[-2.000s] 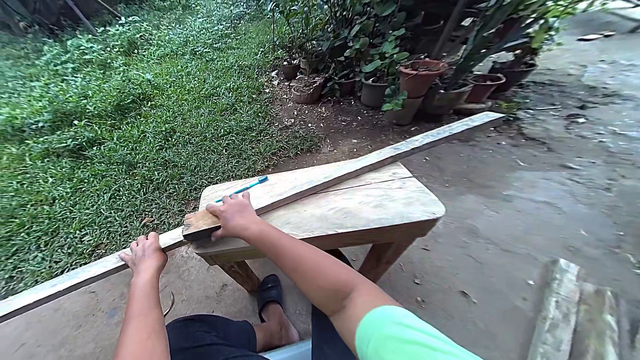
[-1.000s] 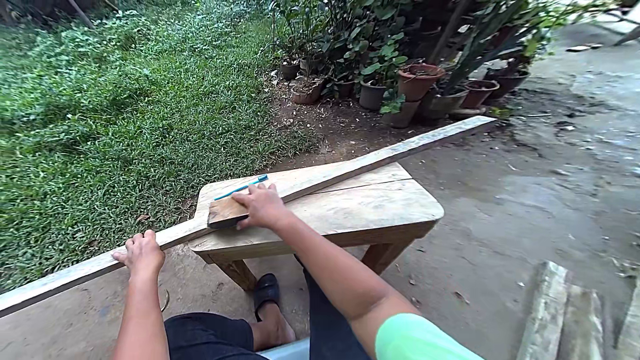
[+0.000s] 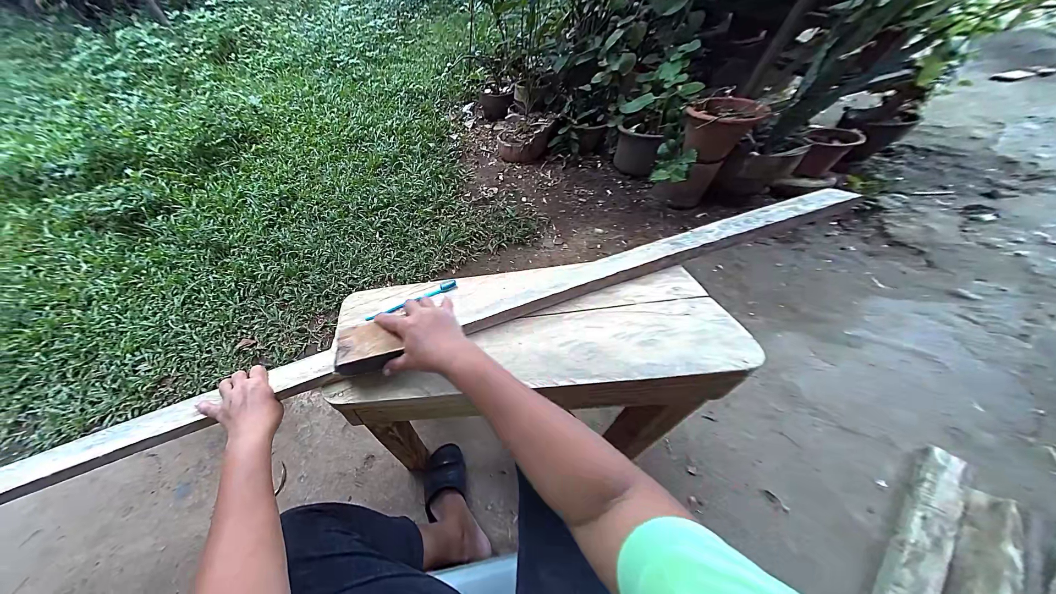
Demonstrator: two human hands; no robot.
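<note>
A long wooden board (image 3: 652,260) lies slantwise across a small wooden table (image 3: 643,346), reaching past it on both sides. My left hand (image 3: 247,402) grips the board beyond the table's left edge. A short wooden block (image 3: 363,345) with a dark end face lies at the table's left end, over or against the board; the exact contact is hidden. My right hand (image 3: 427,336) is closed around the block and the board beside it. Just behind my right hand a teal pen or similar thin stick (image 3: 429,295) lies on the tabletop.
Grass (image 3: 247,190) borders the table's far left side. Potted plants, one in a clay pot (image 3: 722,128), stand behind. Rough wooden planks (image 3: 924,524) lie on the ground at lower right. My foot in a black clog (image 3: 446,474) is by a table leg.
Between two seconds and one second ago, the block and my right hand moved right along the board. Since then they have come back left, near the table's left edge.
</note>
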